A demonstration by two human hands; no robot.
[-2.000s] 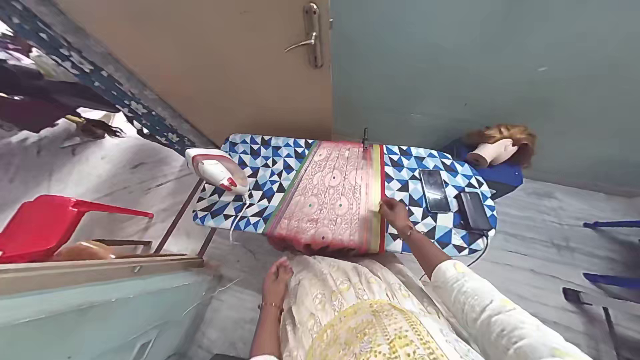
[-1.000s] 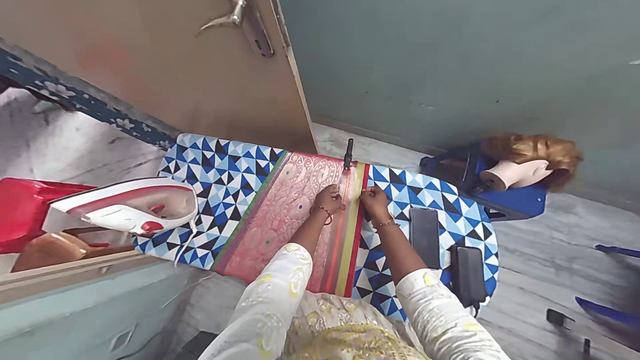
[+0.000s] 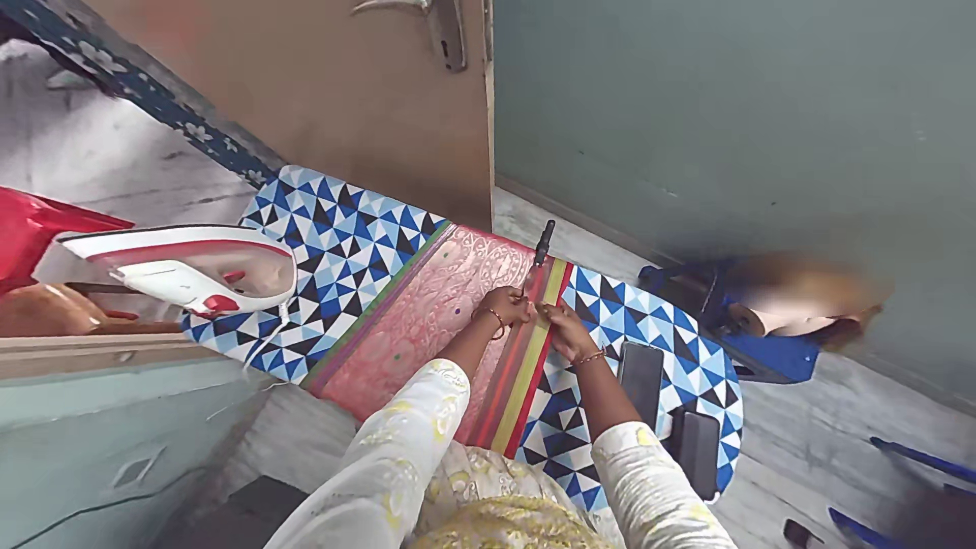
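Note:
A pink patterned cloth (image 3: 412, 328) with striped borders lies across an ironing board (image 3: 335, 244) covered in blue, black and white triangles. Both my hands rest near its right striped border. My left hand (image 3: 505, 306) has bent fingers on the pink side of the stripes. Just to its right, my right hand (image 3: 566, 329) touches the border with curled fingers; what either pinches is too small to tell. A black clip (image 3: 544, 242) stands at the cloth's far edge. A white and red steam iron (image 3: 191, 268) is at the board's left end.
Two dark phone-like objects, one (image 3: 640, 381) beside the cloth and another (image 3: 698, 450) nearer the right end, lie on the board. A mannequin head with brown hair (image 3: 801, 305) lies on a blue stand behind. A door (image 3: 343, 99) and a wall (image 3: 724, 137) border the far side.
Two seconds ago my left hand was at the board's near side, off the cloth; it has moved onto the cloth beside my right hand. My right hand stays at the striped border. The view has turned.

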